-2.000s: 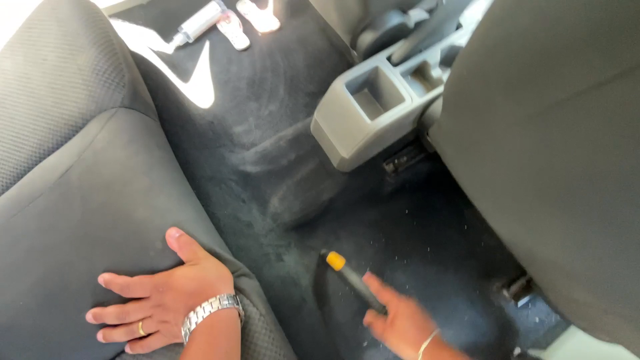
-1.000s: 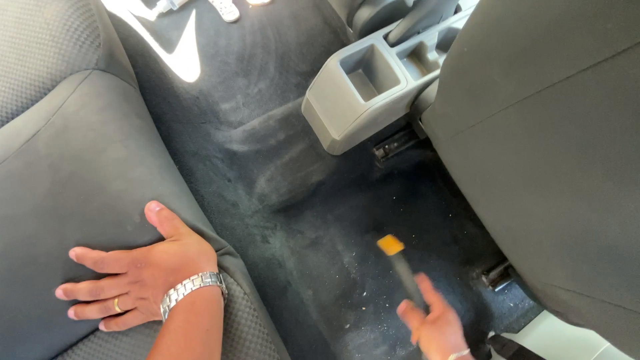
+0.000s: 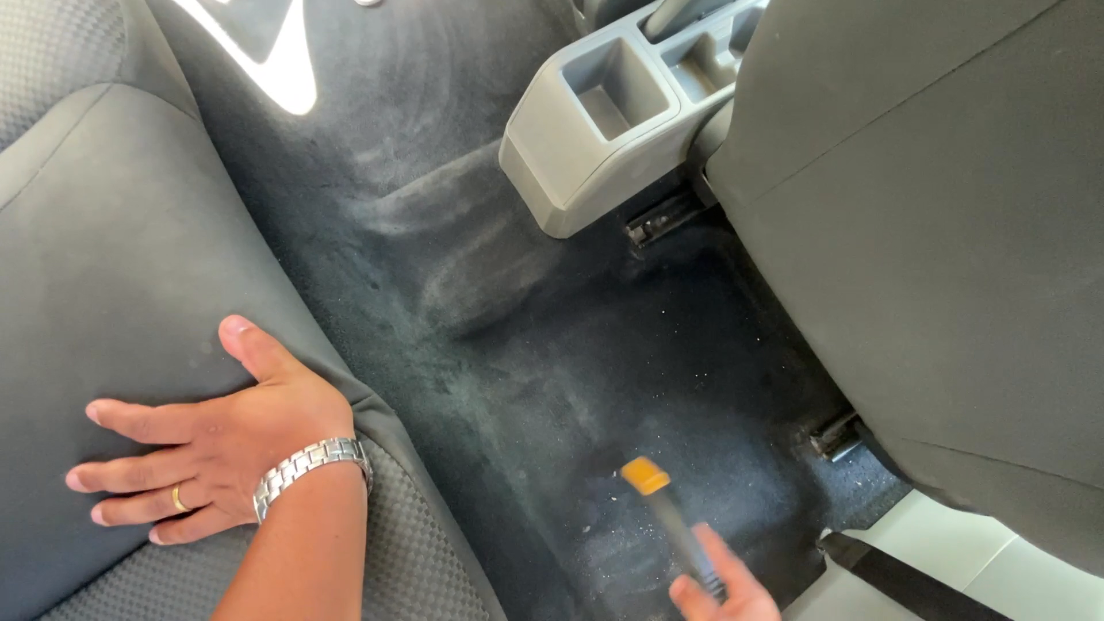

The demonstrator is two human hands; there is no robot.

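Note:
My left hand (image 3: 233, 440) presses flat on the grey rear seat cushion (image 3: 155, 285), its fingers spread, with a gold ring and a metal-link bracelet (image 3: 309, 466). At the bottom edge my right hand (image 3: 724, 582) grips a brush-like tool with a dark handle (image 3: 681, 539) and a yellow-orange part (image 3: 645, 475) at its far end. The tool is blurred, and whether it touches the dark carpet (image 3: 535, 405) cannot be told. Pale specks are scattered on the carpet around it.
A grey centre console (image 3: 569, 164) with open compartments juts in at the top. The front seat's back (image 3: 940, 241) fills the right side, with metal seat rails (image 3: 837, 435) below it. A black strap (image 3: 906, 578) crosses the pale door sill at the lower right.
My right hand with the tool has moved right over the carpet since the oldest frame, and lower in the view. My left hand stays on the seat. The view has shifted somewhat.

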